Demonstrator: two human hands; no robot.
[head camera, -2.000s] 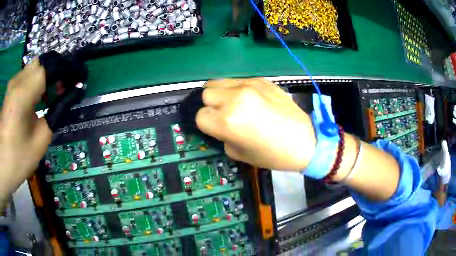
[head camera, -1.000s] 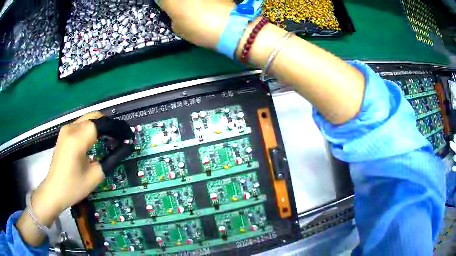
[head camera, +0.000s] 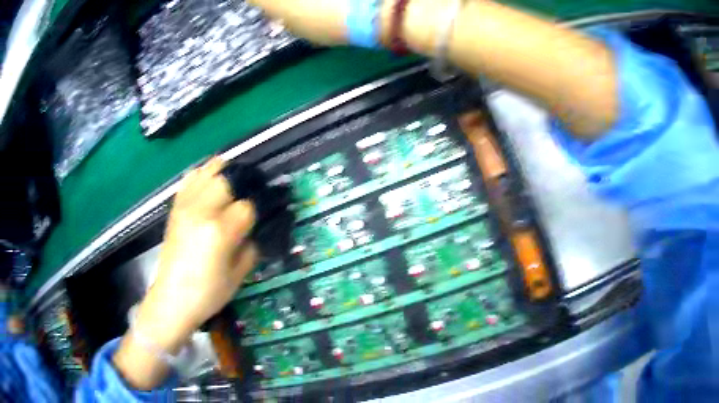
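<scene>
My left hand (head camera: 206, 240), with black finger coverings, is over the upper left circuit boards of the black pallet (head camera: 544, 311). Its fingertips are blurred, and I cannot tell whether they hold a part. My right hand (head camera: 303, 14) is cut off by the top edge beside the black tray of silver capacitors (head camera: 197, 59); its fingers are out of view. The green circuit boards (head camera: 351, 287) sit in three columns, with white-and-red capacitors standing on them. Part of the left column is hidden by my left hand.
A bag of silver parts (head camera: 91, 86) lies left of the tray on the green mat (head camera: 110, 193). A bare metal plate (head camera: 568, 197) is right of the pallet. An orange-brown bar (head camera: 530, 264) runs along its right edge. Another pallet's boards show at far left.
The view has swung, so the pallet appears farther right and more tilted. My right hand went from the pallet to the capacitor tray. My left hand is now over the upper left boards.
</scene>
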